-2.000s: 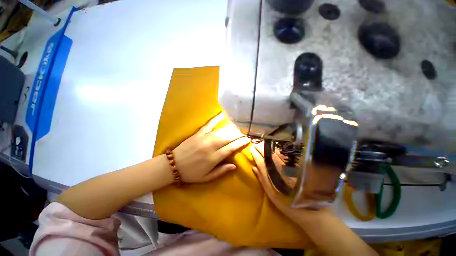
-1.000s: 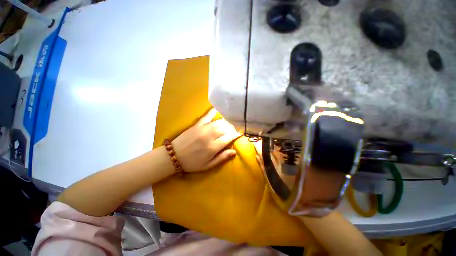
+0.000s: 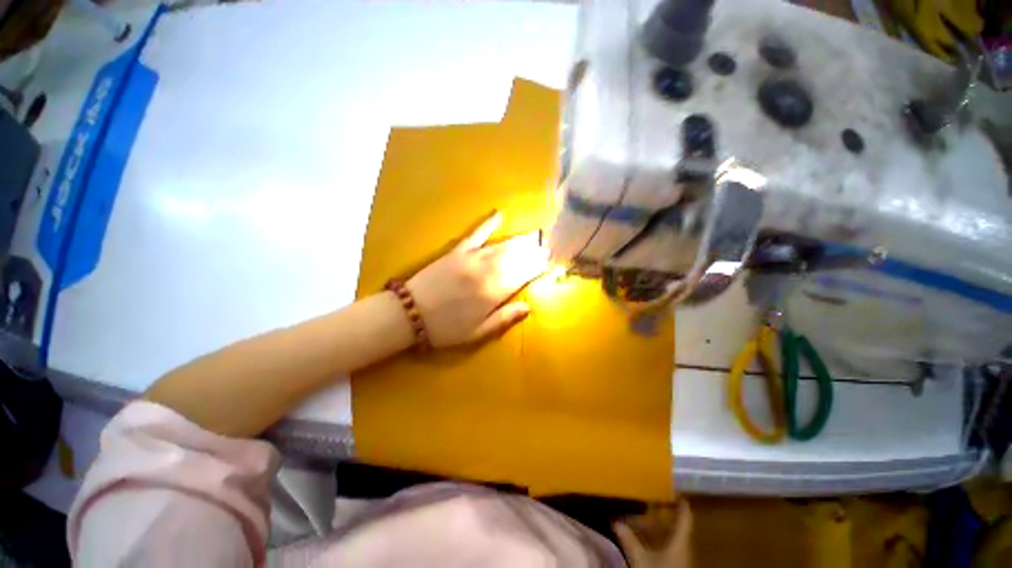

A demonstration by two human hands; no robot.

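A mustard garment panel lies flat on the white machine table, its lower edge past the table's front edge. My left hand, with a beaded bracelet, rests flat on the panel with fingers apart, fingertips beside the lit needle area. The sewing machine head covers the panel's upper right part; the needle and foot are hidden by glare and the head. My right hand is partly visible below the table edge, at the panel's lower right corner; whether it grips the cloth cannot be told.
Scissors, with yellow and green handle loops, lie right of the panel, blades partly under the machine head. The table's ruler-marked front edge runs below. Mustard cloth lies below it at the right. A blue-striped machine stands at the left.
The panel lies flatter, with more of it showing at the top and right. My right hand has left the needle area and moved down below the table edge. The view has shifted, uncovering more of the scissors.
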